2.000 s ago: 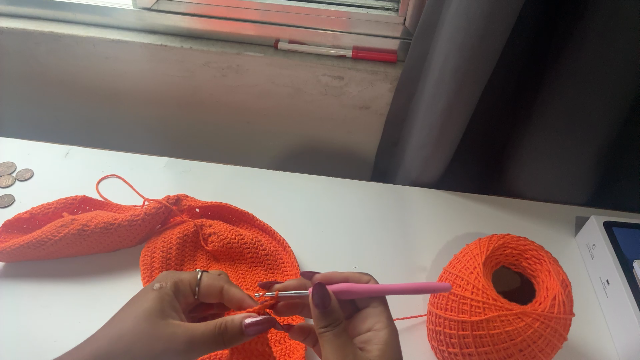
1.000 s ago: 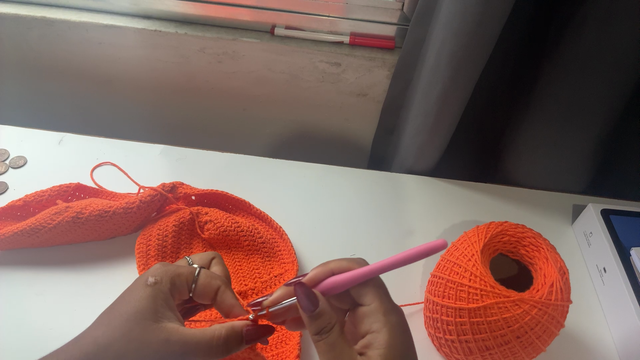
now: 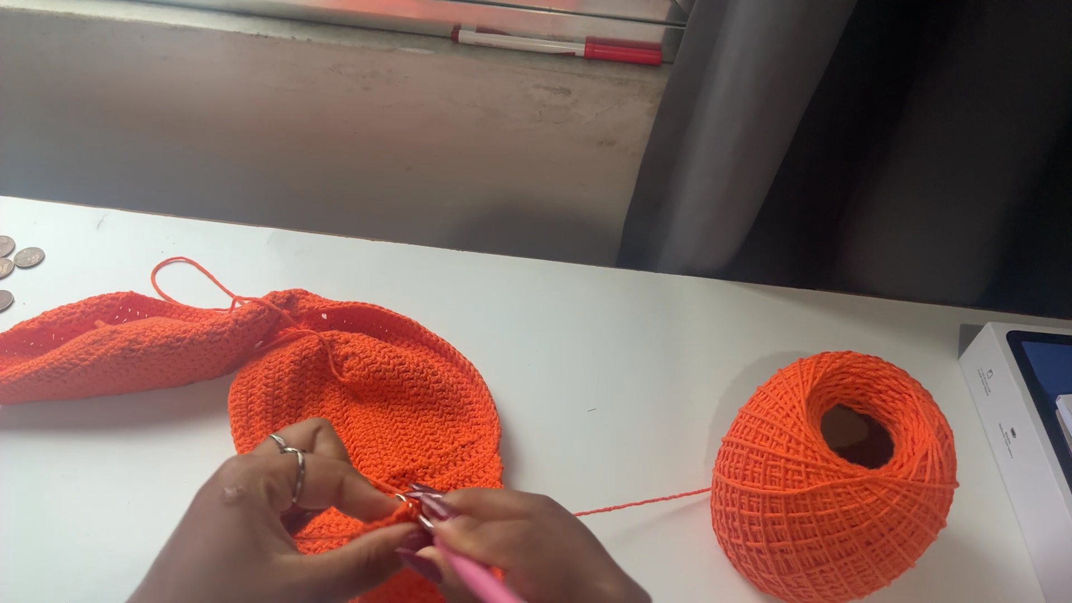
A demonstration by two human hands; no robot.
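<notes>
Orange crocheted fabric (image 3: 402,402) lies on the white table, a longer folded part reaching to the left edge. My left hand (image 3: 276,511), with rings on it, pinches the fabric's edge between thumb and fingers. In my right hand (image 3: 528,544) is a crochet hook with a pink handle (image 3: 473,574); its metal tip is at the pinched stitches, partly hidden by the fingertips. A strand runs from behind my right hand to a large ball of orange yarn (image 3: 837,494) on the right. A loose yarn loop (image 3: 180,261) rests by the folded part.
Several coins (image 3: 29,257) lie at the table's left edge. A white box (image 3: 1005,419) with a dark printed top stands at the far right. Along the window ledge lies a white and red marker (image 3: 557,45). A dark curtain (image 3: 754,151) hangs behind the table.
The crochet hook has turned in my right hand: its handle pointed right, then up to the right, and now points down toward the lower edge. My left hand still pinches the fabric.
</notes>
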